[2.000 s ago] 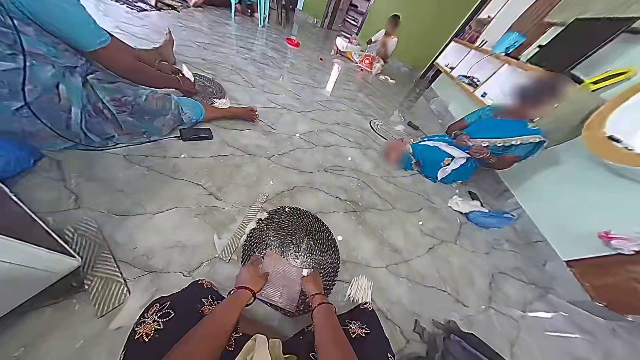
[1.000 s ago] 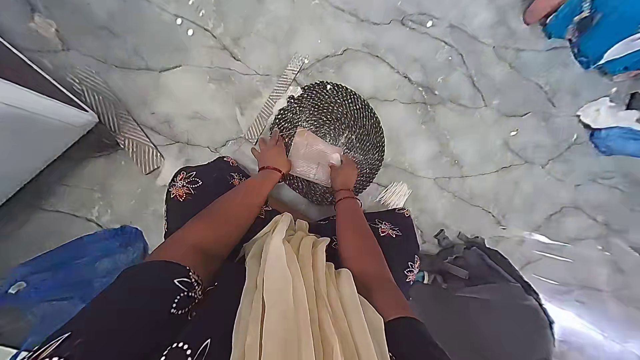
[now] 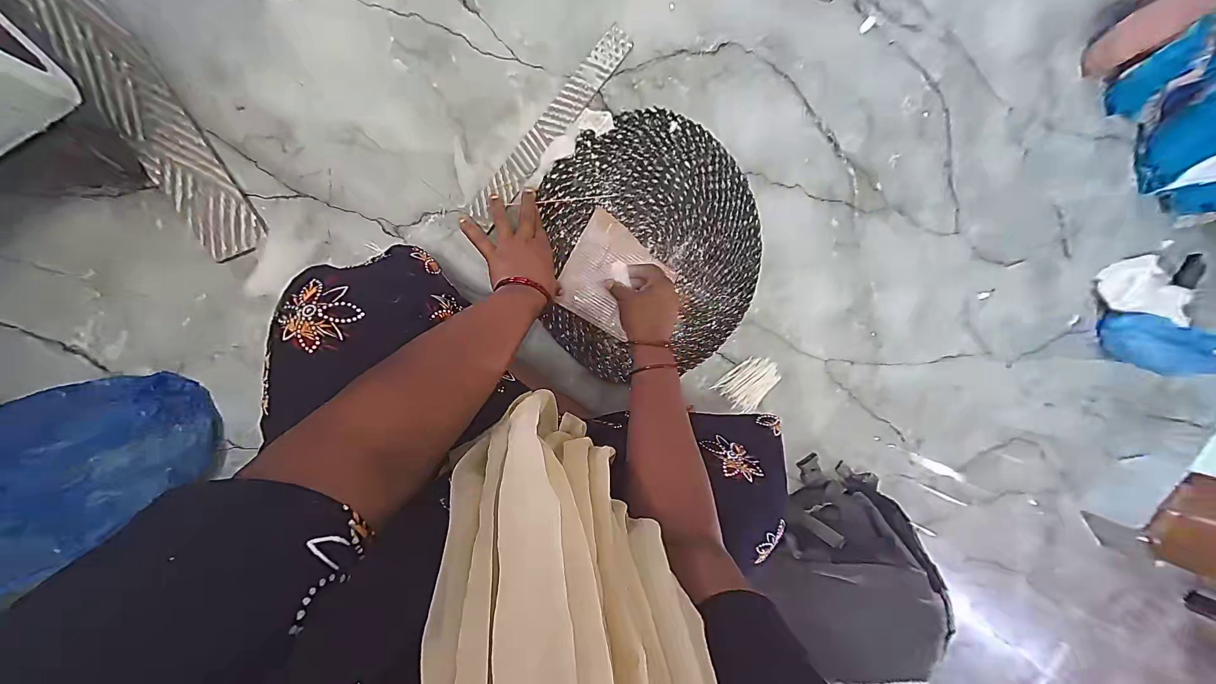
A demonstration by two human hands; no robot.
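Observation:
A round, dark, speckled disc with a ridged surface (image 3: 703,199) rests at my lap. On it lies a flat, pale pinkish, finely ribbed piece (image 3: 594,271). My left hand (image 3: 521,249) is spread over the disc's left edge, fingers apart, near the end of a patterned strip (image 3: 560,114). My right hand (image 3: 649,299) pinches a small white piece (image 3: 620,275) against the ribbed piece; its fingers are bent and partly hide it. A bundle of thin pale sticks (image 3: 748,384) lies on the floor right of the disc.
A wider striped strip (image 3: 190,161) lies on the marble-patterned floor at upper left. A blue bag (image 3: 104,465) is at left, a dark grey backpack (image 3: 845,570) by my right knee. White and blue cloth or plastic (image 3: 1154,323) and a person's blue clothing (image 3: 1183,123) are at right.
The view has tilted down from the room to my lap. Both hands stay at the disc and the ribbed piece. My left hand, earlier at the ribbed piece's side, is now spread at the disc's left edge.

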